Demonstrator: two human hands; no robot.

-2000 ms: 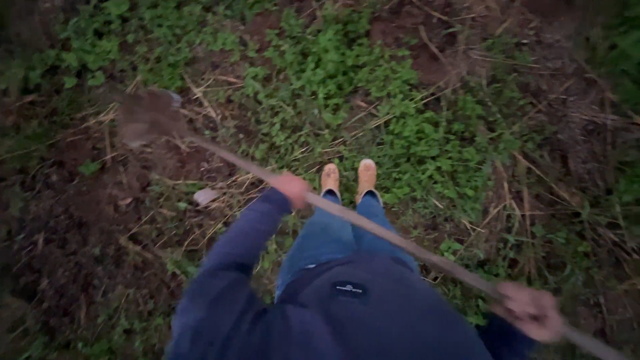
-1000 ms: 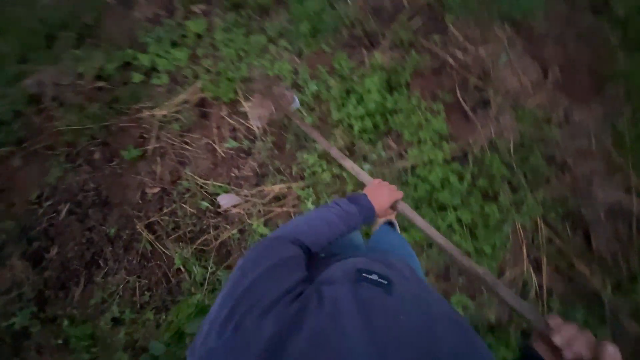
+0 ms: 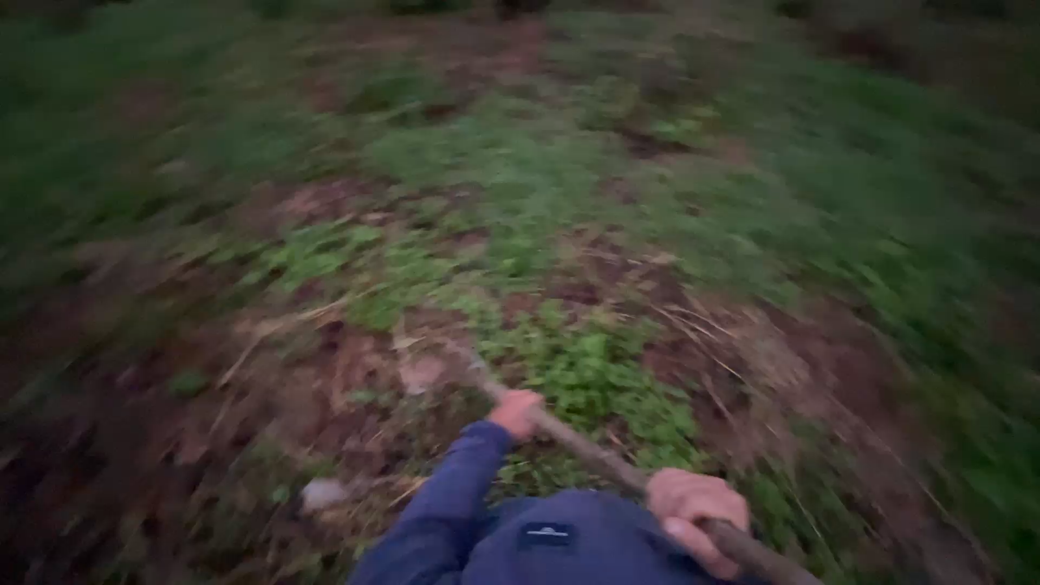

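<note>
A long wooden handle [image 3: 597,457] runs from the lower right up to the middle of the view. My left hand [image 3: 517,413] is closed around its upper part, with the arm in a dark blue sleeve. Nearer to my body, my right hand [image 3: 700,517] grips the same handle, and the butt end passes beyond it out of the bottom edge. At the far end a tool head [image 3: 424,357] is blurred against the brown soil, so its exact shape and whether it touches the ground cannot be told.
Low green weeds [image 3: 601,366] grow around the tool. Bare soil and dry stalks [image 3: 707,333] lie at both sides. A pale stone-like lump [image 3: 323,493] rests on the ground at lower left. Blurred grass stretches ahead.
The tool head has moved from the left side towards the middle, in front of my body. My right hand is now closer to my left hand along the handle. The view has tilted up.
</note>
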